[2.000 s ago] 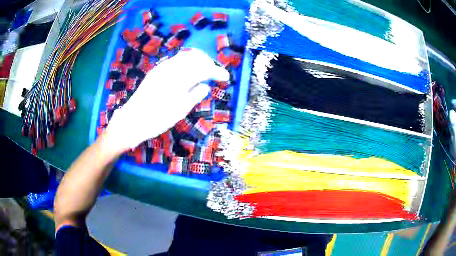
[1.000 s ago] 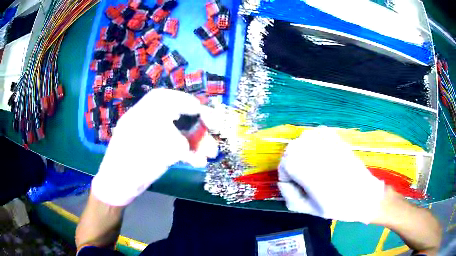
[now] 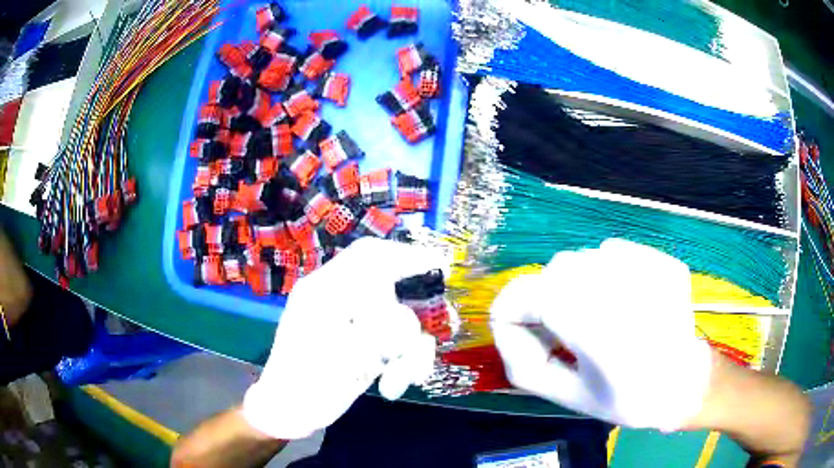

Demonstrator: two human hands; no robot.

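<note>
My left hand (image 3: 352, 334), in a white glove, holds a red and black connector housing (image 3: 426, 306) between its fingers, in front of the tray's near right corner. My right hand (image 3: 604, 334), also gloved, is over the yellow wires (image 3: 494, 291) and red wires (image 3: 489, 367), fingers curled close together. A bit of red shows under its fingers; I cannot tell if it is a held wire. Silvery crimp terminals (image 3: 450, 375) show between the hands. No wire is visible in the held housing.
A blue tray (image 3: 176, 242) of loose housings lies left of centre. The rack on the right holds green (image 3: 640, 236), black (image 3: 640, 160), blue (image 3: 585, 80) and white wires (image 3: 640, 69). Finished harnesses (image 3: 114, 119) lie left of the tray. Part of another person's arm (image 3: 11, 283) shows at the left edge.
Since two seconds ago, my left hand has come out of the tray with a housing, and my right hand has come in over the wires. In the last second both hands moved closer together.
</note>
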